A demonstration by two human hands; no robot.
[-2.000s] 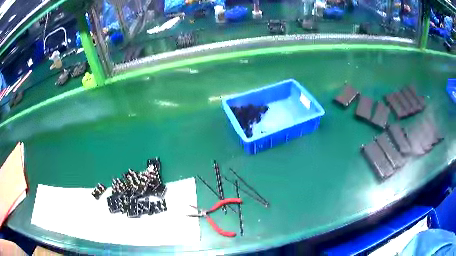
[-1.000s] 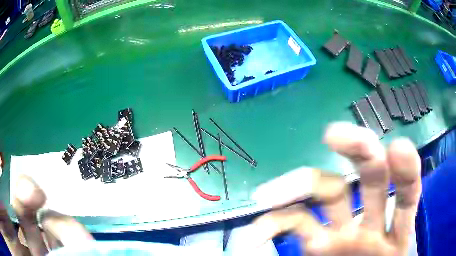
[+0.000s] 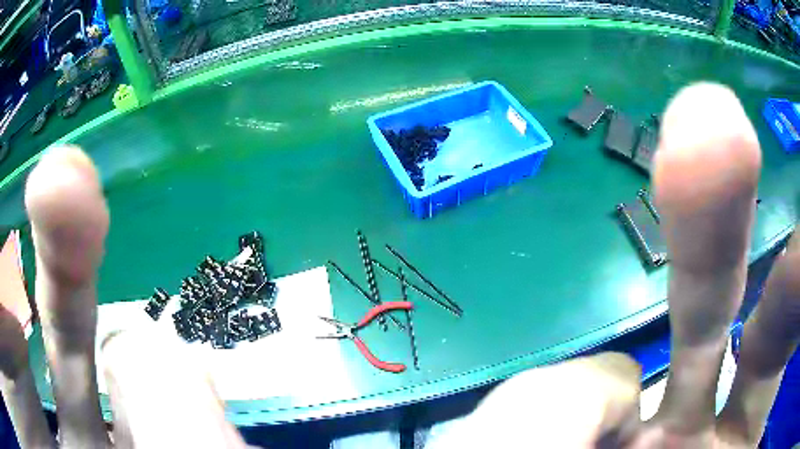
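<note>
My left hand [image 3: 75, 289] is large and blurred at the left edge, fingers raised and apart, cut off by the frame, holding nothing visible. My right hand [image 3: 693, 289] is large at the lower right, fingers apart and raised, empty, partly hiding the dark flat units. A heap of small black components [image 3: 224, 298] lies on a white sheet [image 3: 289, 377]. Red-handled pliers [image 3: 364, 336] lie open at the sheet's right end. Several thin dark rods [image 3: 421, 281] lie crossed beside them.
A blue parts bin [image 3: 465, 188] with small black parts [image 3: 414, 149] stands at the middle back. Dark flat units [image 3: 621, 136] lie at the right. Another blue tray [image 3: 781, 123] is at the right edge. A green rail [image 3: 386, 31] runs along the back. A brown-orange piece [image 3: 12, 276] lies at far left.
Both hands, absent two seconds ago, came in from below and now reach higher in the picture. The view tilted down, then partly back up. The bench things look unmoved.
</note>
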